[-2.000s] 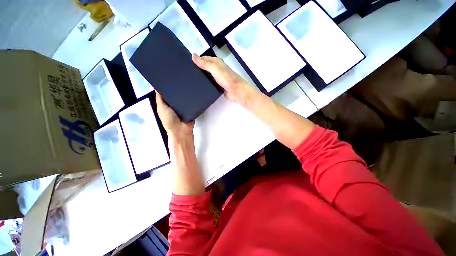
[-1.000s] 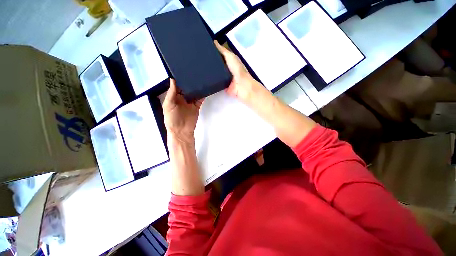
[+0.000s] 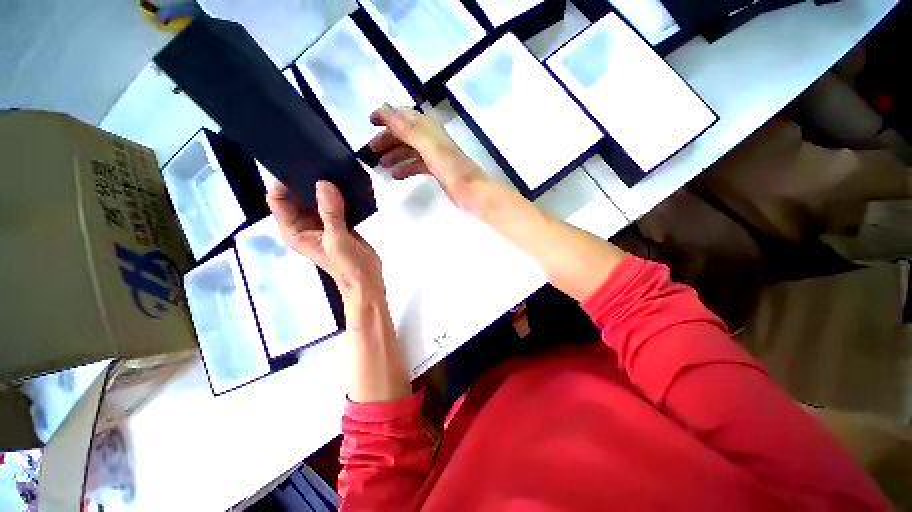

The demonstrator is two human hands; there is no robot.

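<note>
A black box base [image 3: 268, 115] is held up over the table, tilted, its dark outside and a narrow side facing me. My left hand [image 3: 325, 232] grips its near end, thumb on the near side and fingers around the edge. My right hand [image 3: 425, 150] is just right of the box, fingers apart and slightly curled, holding nothing. The box's inside is hidden. Filled boxes with white inner trays lie around it: one at the left [image 3: 227, 320], one beside it [image 3: 288, 290], one behind my right hand [image 3: 355, 85].
A large brown shipping carton [image 3: 70, 240] with blue logo stands at the left end of the white table [image 3: 420, 285]. More filled boxes [image 3: 525, 115] lie to the right. Something yellow [image 3: 165, 12] is at the far edge. Brown cardboard lies right of the table.
The box went from being held in both hands to my left hand alone. It turned from its broad face to a narrow side, tilting toward the far left. My right hand let go.
</note>
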